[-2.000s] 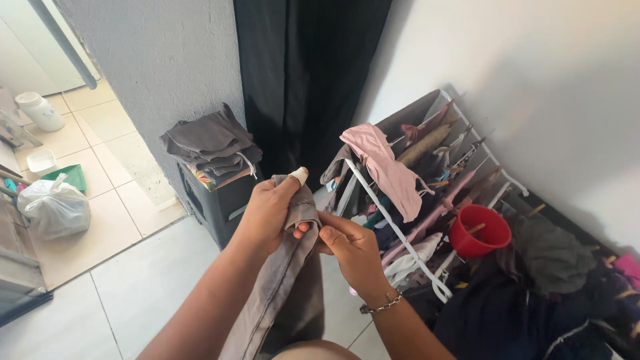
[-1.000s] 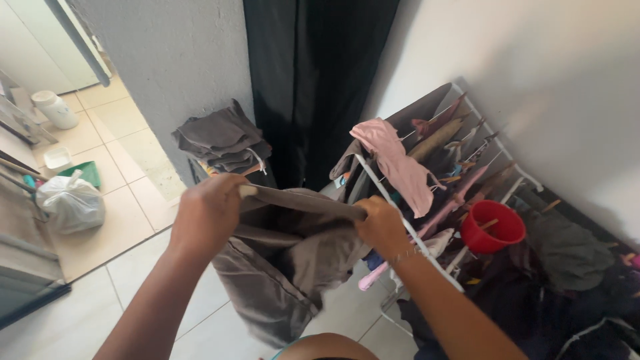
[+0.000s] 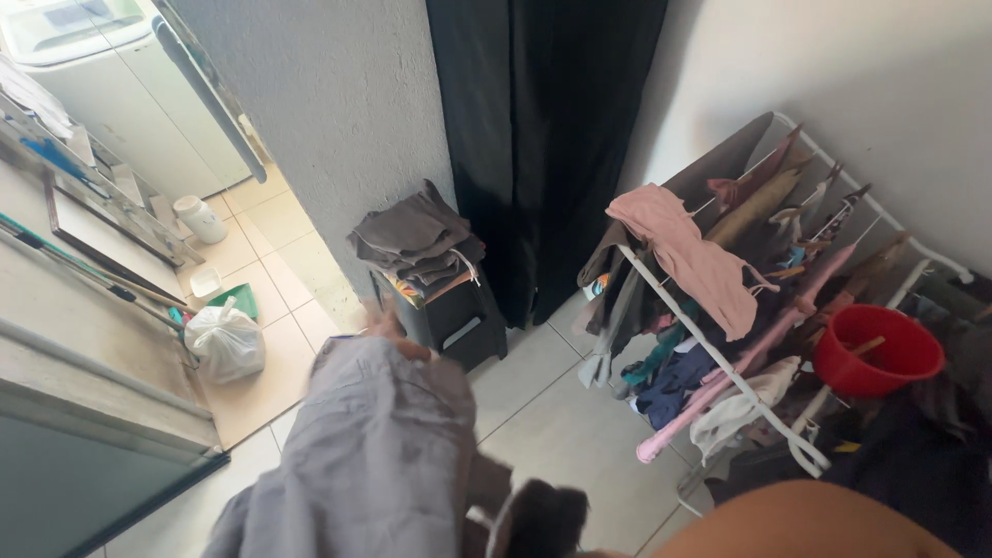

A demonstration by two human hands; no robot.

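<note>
A grey cloth garment [image 3: 380, 449] fills the lower left middle, bunched and hanging down towards the bottom edge. At its upper end my left hand [image 3: 399, 337] shows in part, blurred, with the cloth over the wrist and forearm; whether the fingers are closed on the cloth cannot be told. My right hand is not in view. Bare skin, rounded and close to the camera, shows at the bottom right. Just beyond the left hand, a pile of folded dark grey clothes [image 3: 415, 236] lies on a black plastic stand [image 3: 465, 325], over a patterned item.
To the right stands a white drying rack [image 3: 697, 341] with a pink garment [image 3: 686, 252], other clothes and a red bucket [image 3: 880, 353]. A black curtain [image 3: 542, 147] hangs behind. On the left floor are a white plastic bag [image 3: 226, 341] and a green dustpan [image 3: 236, 301].
The garment was stretched between both hands a second ago; now it hangs bunched around my left hand, with a lighter grey side showing. My right hand has left the view.
</note>
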